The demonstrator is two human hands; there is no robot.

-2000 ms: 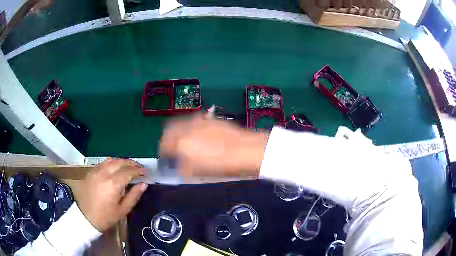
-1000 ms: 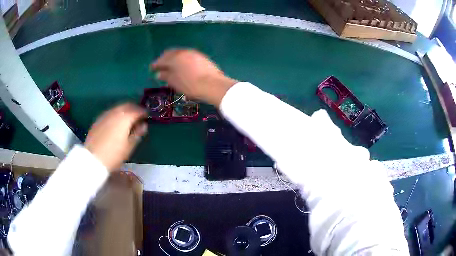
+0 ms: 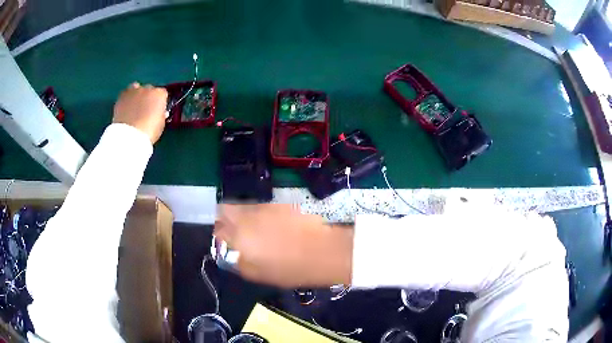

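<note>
My left hand is closed over the left end of a red shell on the green belt, hiding that end. The shell's circuit board shows at its right, and a thin white lead with a plug stands up from it. A black back housing lies at its lower right. My right hand, blurred, holds a speaker with a silvery rim over the near black mat. A pale lead hangs near it; its far end is unclear.
Red shells with boards lie mid-belt and at right, with black housings beside them. Speakers and a yellow sheet lie on the mat. A cardboard box stands at left. A pale rail edges the belt.
My right hand has come down from above the belt to the mat and now holds a speaker. My left hand has moved up onto the left red shell. The view has shifted.
</note>
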